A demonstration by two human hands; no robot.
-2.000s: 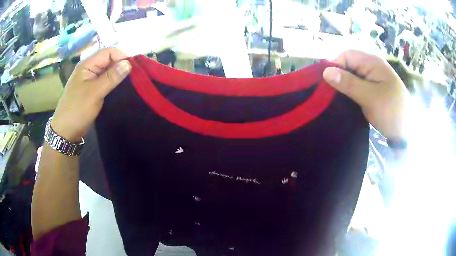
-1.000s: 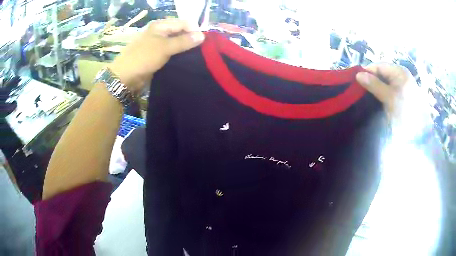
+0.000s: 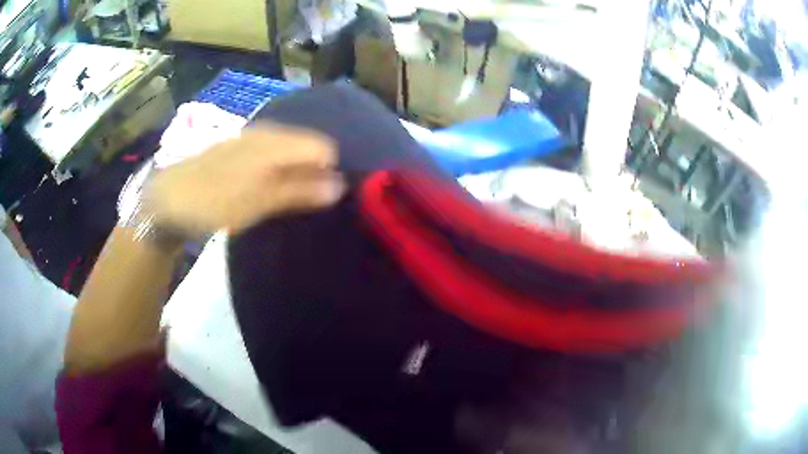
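Note:
A dark garment [image 3: 354, 310] with a red neckband [image 3: 567, 332] spreads across the middle and lower right, blurred by motion. My left hand [image 3: 252, 177] grips it at the shoulder, left of the neckband. My right hand cannot be made out; the garment's right end runs into glare at the right edge. A dark padded board [image 3: 363, 129] shows behind and partly under the garment. One small white motif shows on the cloth.
A white table [image 3: 208, 332] lies under the board. Behind the board are a shiny blue padded piece [image 3: 501, 142] and white scraps [image 3: 567, 191]. A blue crate [image 3: 239, 91] and a pale pink cloth [image 3: 199, 124] are at the left. Boxes [image 3: 434, 84] stand farther back.
The garment has come down from being held up in front to over the board. My left hand has moved lower with it. The board, blue piece and table now show. My right hand has gone from sight.

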